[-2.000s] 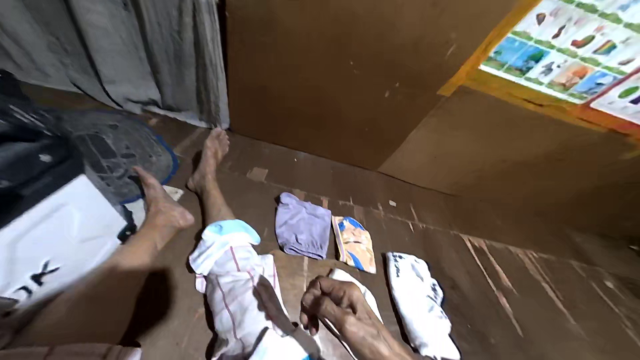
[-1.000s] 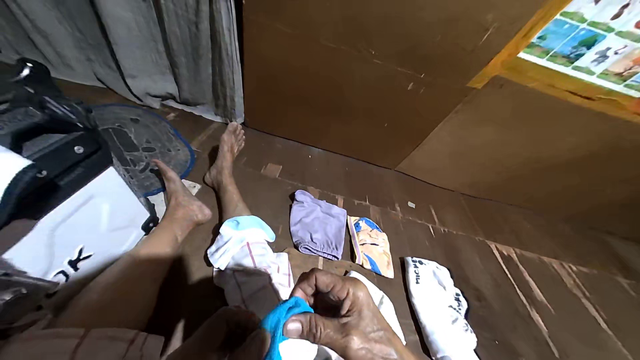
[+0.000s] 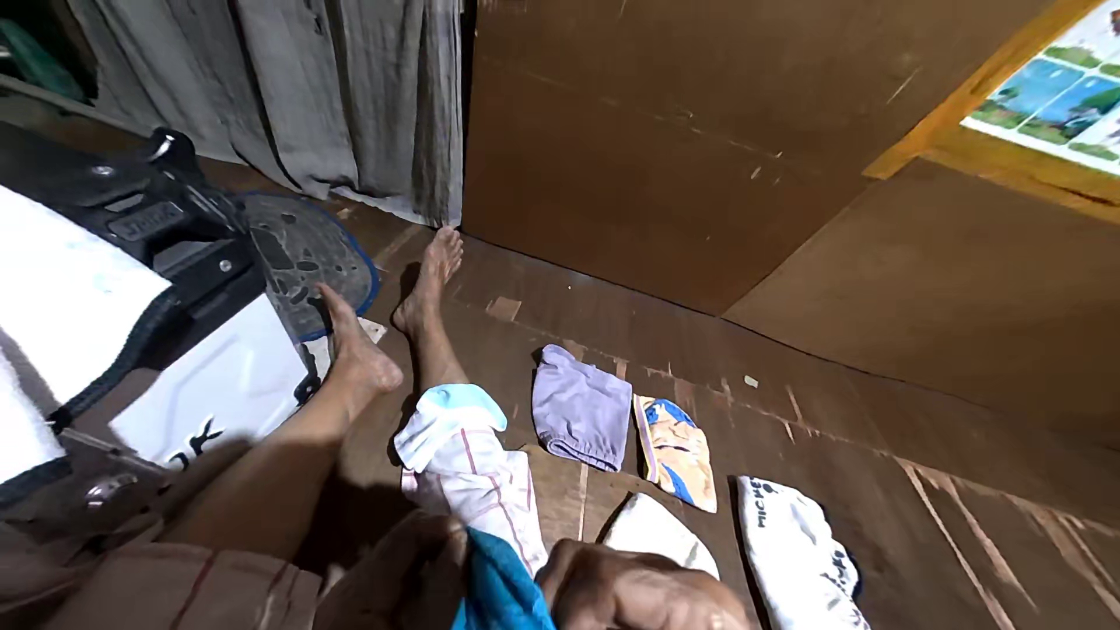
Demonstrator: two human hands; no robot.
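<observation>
A blue cloth (image 3: 500,582) is pinched between my two hands at the bottom of the view. My left hand (image 3: 411,564) grips its left side and is dark and partly cut off by the frame. My right hand (image 3: 643,591) holds its right edge with curled fingers. Beyond them, a white and light-blue cloth (image 3: 451,420) lies over my lower leg, above a white cloth with red stripes (image 3: 477,477). Folded purple shorts (image 3: 582,407) and a folded orange and blue garment (image 3: 678,451) lie on the floor. Nearer are a white folded cloth (image 3: 663,534) and a white printed garment (image 3: 796,556).
My bare feet (image 3: 359,354) extend forward over the wooden floor. A black and white object (image 3: 210,385) stands at the left, beside a dark mat with a blue edge (image 3: 306,254). A grey curtain (image 3: 350,96) and a brown board wall (image 3: 612,149) with a picture poster (image 3: 1050,105) stand beyond.
Two seconds ago my right hand showed without the blue cloth; one second ago both hands were at it. Now they hold it lower in the view, with more of it spread between them.
</observation>
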